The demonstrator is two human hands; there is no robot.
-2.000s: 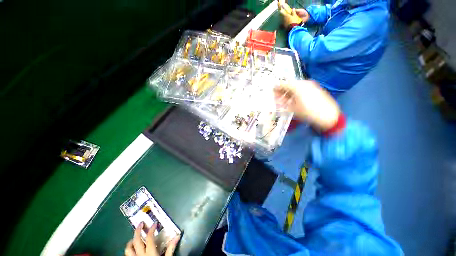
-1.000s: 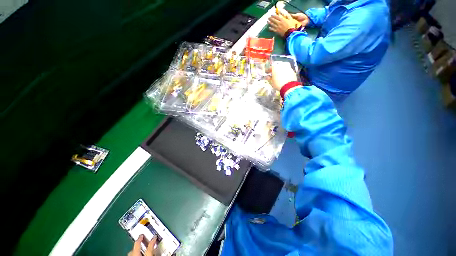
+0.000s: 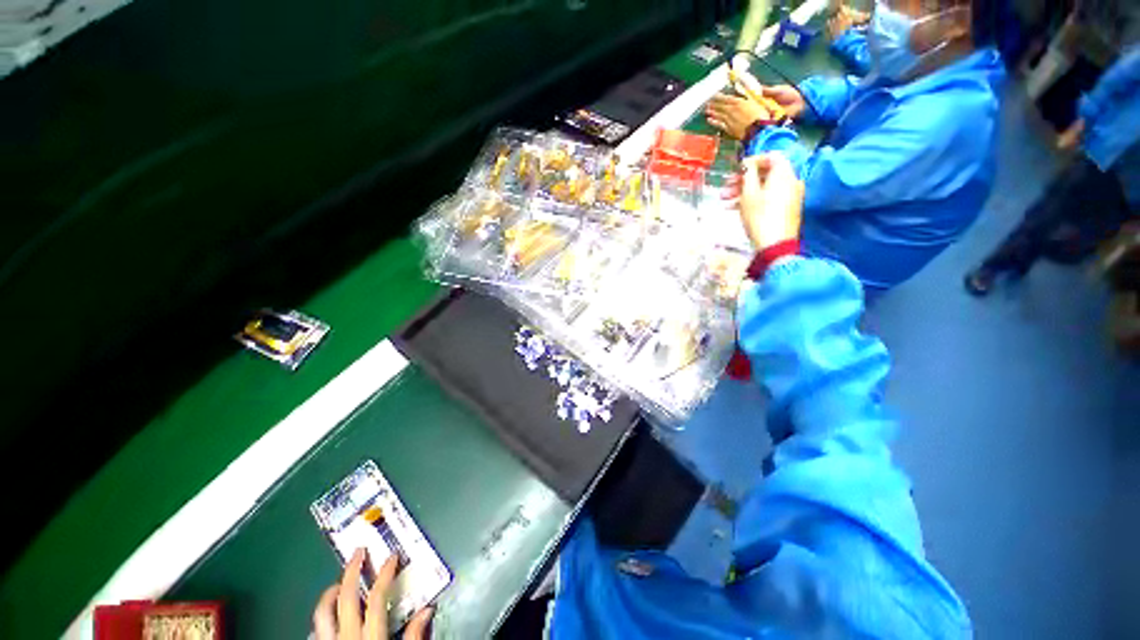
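Note:
A silvery-white phone mid-frame (image 3: pixel 419 563) with an orange and dark strip lies on the green bench at the lower left. My left hand (image 3: pixel 363 603) rests its fingers on its near part, cut off by the bottom edge. My right hand (image 3: pixel 770 203) is raised over the far right end of the clear plastic trays (image 3: pixel 625 294), fingertips close together; whether they hold a small part cannot be told. The trays hold orange and gold parts. A heap of small blue-white boards (image 3: pixel 565 379) lies in the black tray (image 3: pixel 481 381).
A red bin with pale pieces (image 3: pixel 181 623) is at the lower left edge. A white rail (image 3: pixel 281 469) borders the green belt, where another phone unit (image 3: pixel 283 338) lies. A red holder (image 3: pixel 683 156) stands behind the trays. A person in a blue smock (image 3: pixel 894 163) works beyond; others are farther back.
My right hand has moved from low over the trays to their far right end and is raised. The view has shifted, bringing in the red bin. My left hand stays on the phone mid-frame.

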